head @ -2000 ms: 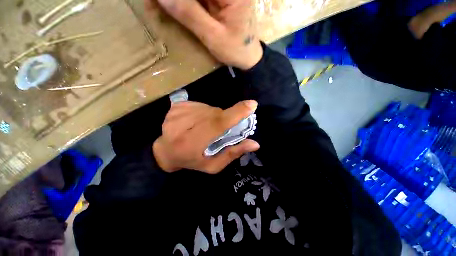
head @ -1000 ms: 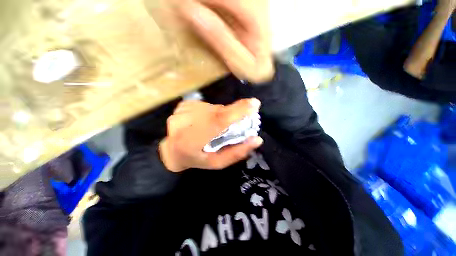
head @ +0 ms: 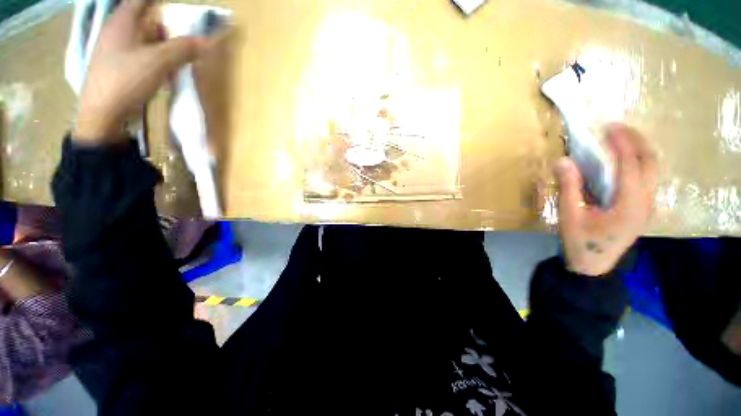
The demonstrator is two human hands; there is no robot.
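Observation:
My left hand (head: 122,77), blurred, is over pale leg-shaped parts at the bench's left. A white part with a dark spot on its wide end (head: 193,22) shows between its thumb and fingers. Another pale part (head: 190,130) lies below it, pointing towards me. My right hand (head: 605,199) is closed around the lower end of a pale leg-shaped part (head: 578,114) on the right. Dark marks show near that part's upper end. Between the hands lies a cardboard pad (head: 435,175) with dark stains, a small white dish (head: 366,154) and thin sticks.
The tan film-covered bench (head: 268,162) spans the view, with strong glare. A dark-edged white piece (head: 469,5) is at the top edge. Green belt (head: 695,45) shows at the top right corner. A seated person's patterned sleeve (head: 49,325) is at lower left. Dark clothing is at lower right.
The view has moved up and over the bench. My left hand has gone from my lap to the left-hand parts. My right hand, earlier at the bench edge, now grips a part on the right.

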